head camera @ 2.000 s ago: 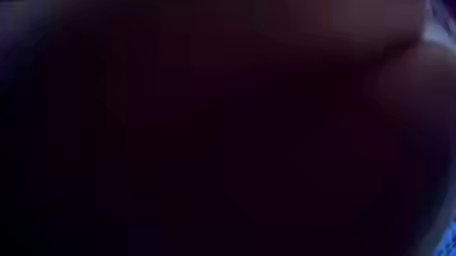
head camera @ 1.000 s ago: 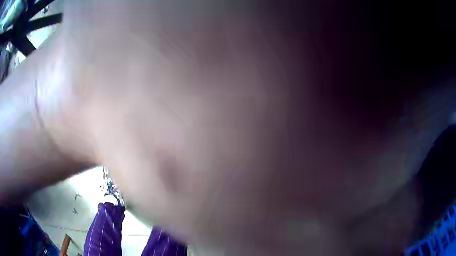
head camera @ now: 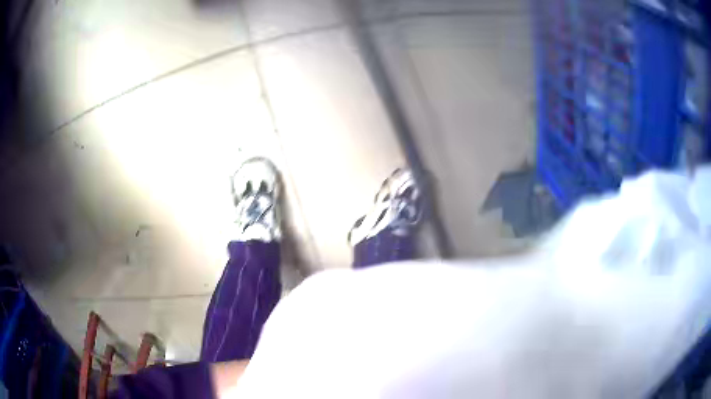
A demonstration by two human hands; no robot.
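Observation:
A white garment (head camera: pixel 436 327), overexposed, spreads across the lower right and bunches in soft folds towards the right edge. At the bottom left of it, a purple sleeve ends at a strip of bare skin, the wrist of my left hand (head camera: pixel 227 377). The cloth covers the rest of this hand, so its fingers and any grip are hidden. My right hand is not visible.
My feet in pale patterned shoes (head camera: pixel 256 195) and purple striped trousers (head camera: pixel 243 300) stand on the pale tiled floor (head camera: pixel 171 179). A blue lattice crate (head camera: pixel 592 101) is upper right. Orange-brown legs (head camera: pixel 90 351), possibly a stool's, are lower left. A thin dark bar crosses near my right foot.
The large blurred hand and forearm that blocked the view are gone. The floor, both shoes and the blue crate now show, and the white garment has come in at lower right.

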